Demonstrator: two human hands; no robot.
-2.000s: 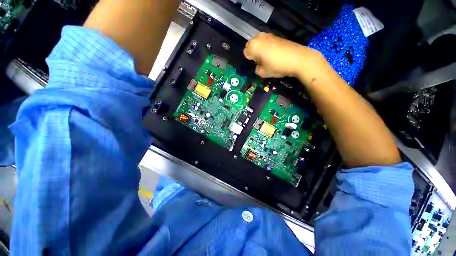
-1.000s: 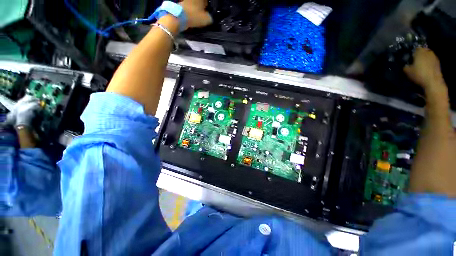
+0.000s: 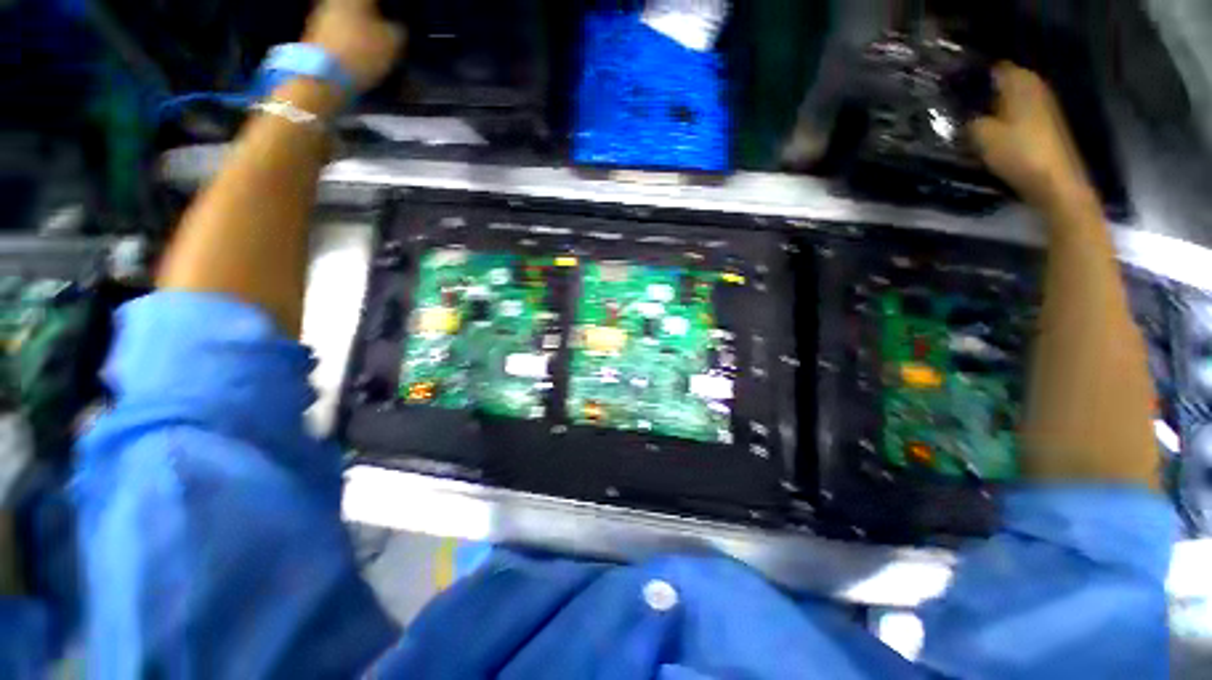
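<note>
Two green printed circuit boards, a left one (image 3: 472, 359) and a right one (image 3: 651, 385), lie side by side in a black carrier (image 3: 532, 452) in front of me. My left hand (image 3: 356, 43) is at the top left beyond the rail, blurred and partly cut off by the upper edge; its fingers and any content cannot be made out. My right hand (image 3: 1021, 133) is at the bin of small dark, silvery components (image 3: 917, 113) at the upper right. The frame is blurred, so whether it holds a part is unclear.
A bright blue component heap (image 3: 651, 106) with white paper stands beyond the silver rail (image 3: 532, 181). A second carrier with a green board (image 3: 930, 399) lies to the right, partly behind my right forearm. The near rail (image 3: 439, 505) runs along my waist. Another green board shows at far left.
The view has turned and shifted. My right hand has moved from the carrier's far edge to the component bin. My left hand, out of view at first, now shows beyond the rail.
</note>
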